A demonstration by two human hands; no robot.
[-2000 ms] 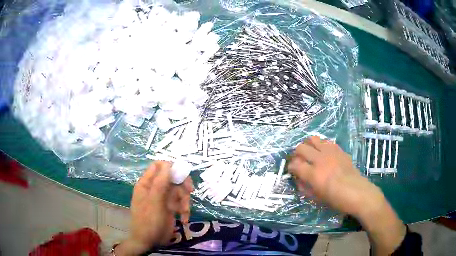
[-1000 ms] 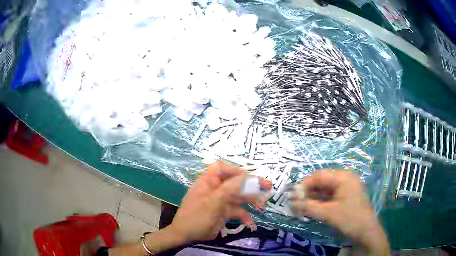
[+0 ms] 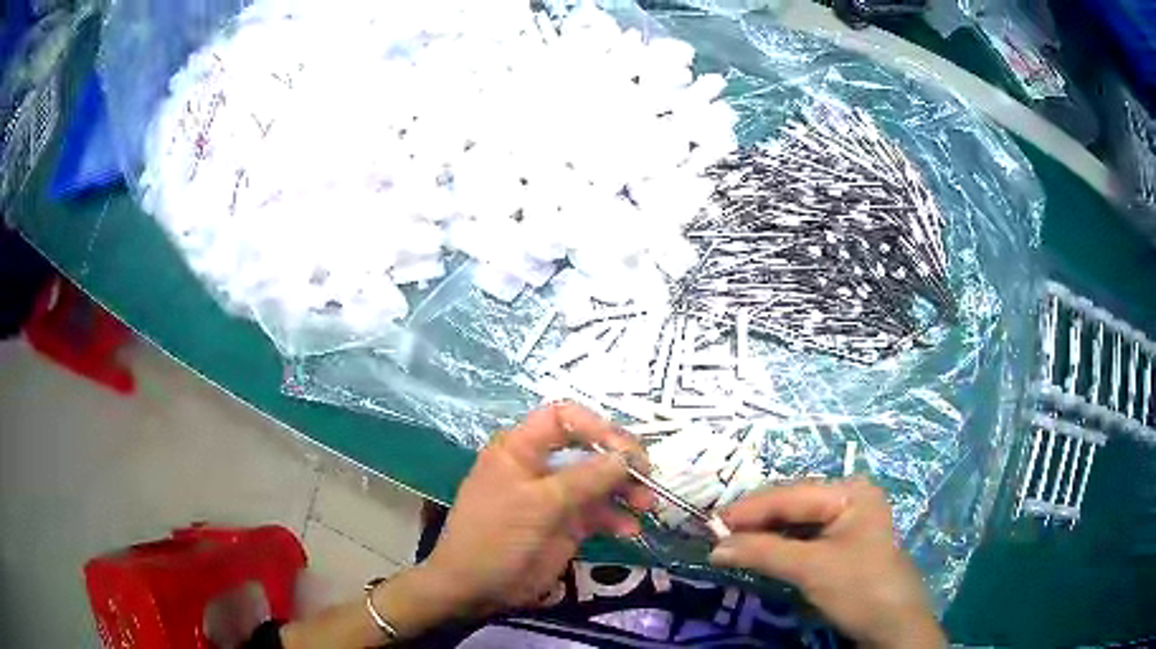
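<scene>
My left hand (image 3: 539, 507) is bare, with its fingers closed round a white cap (image 3: 573, 458), mostly hidden by the fingers. A slim dark-and-white rod (image 3: 666, 492) runs slanting between my two hands. My right hand (image 3: 811, 545) pinches the rod's pale lower right end between thumb and fingers. The rod's upper left end lies at my left fingertips; whether it sits in the cap cannot be told. Short white sticks (image 3: 678, 364) lie loose just beyond my hands.
A large heap of white caps (image 3: 380, 165) lies left on clear plastic sheeting (image 3: 368, 380). A pile of dark rods (image 3: 824, 241) lies right. Ladder-like rows of white assemblies (image 3: 1062, 469) lie far right on the green table (image 3: 165, 304). A red stool (image 3: 190, 583) stands lower left.
The view has shifted, so the table's things sit further right. My hands have come together over the near edge, and a dark rod now shows between them. The cap is more covered by my left fingers.
</scene>
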